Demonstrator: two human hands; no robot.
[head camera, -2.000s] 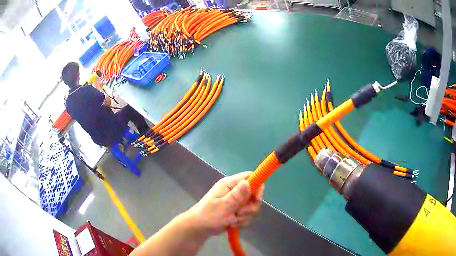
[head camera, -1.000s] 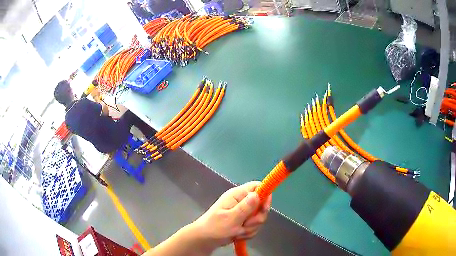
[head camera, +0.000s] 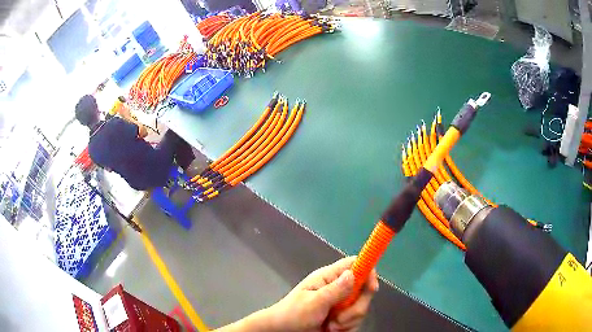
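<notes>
My left hand is closed around the ribbed orange corrugated conduit of a cable assembly at lower centre. The cable slants up to the right. A black heat-shrink sleeve covers the conduit end, then comes smooth orange insulation, a shorter black sleeve and a flat silver lug with a hole. The heat gun, black front and yellow body, enters from the lower right. Its silver nozzle points up-left beside the long black sleeve. My right hand is outside the picture.
A cable fan lies behind the nozzle on the green mat. A curved cable row lies at the table edge by a seated person. Beyond are a blue crate, a cable heap and a clear bag.
The held cable has tilted more upright, and its lug now shows its flat face and hole. My left hand has shifted right and down in view. The gun has shifted slightly right.
</notes>
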